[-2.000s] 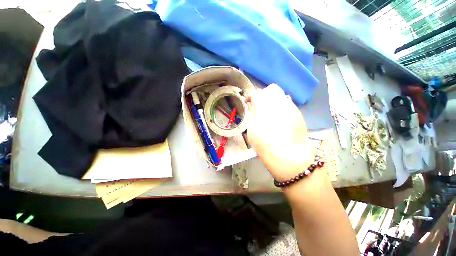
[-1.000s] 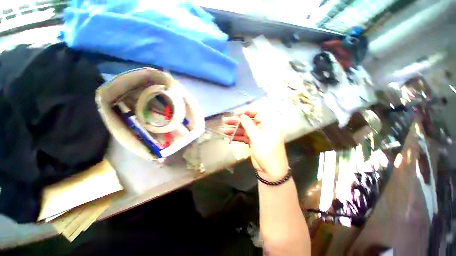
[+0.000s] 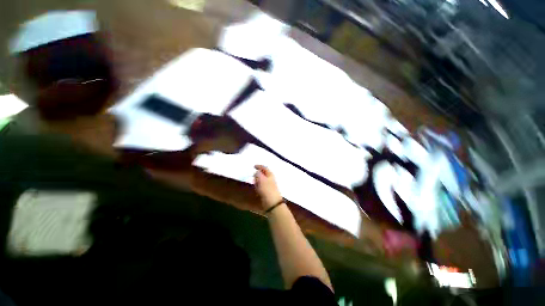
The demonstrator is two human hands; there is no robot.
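My right hand (image 3: pixel 265 181) is small and blurred near the front edge of the cutting table. It is in front of or over a long white paper pattern (image 3: pixel 317 199); I cannot tell if they touch. Its fingers look drawn together, but whether they hold anything cannot be told. More large white patterns (image 3: pixel 322 142) lie on dark maroon fabric (image 3: pixel 218 132). My left hand is out of the picture.
A dark flat rectangle, perhaps a phone (image 3: pixel 165 108), lies on a white pattern. A dark maroon stack (image 3: pixel 74 80) stands at the left. Blurred coloured pieces (image 3: pixel 454 179) lie at the far right end. The floor (image 3: pixel 36 158) is dark green.
The view has swung from the pale bench with the tool box to the brown cutting table. My right hand, which held a slim stick near the box, is now over or before the patterns.
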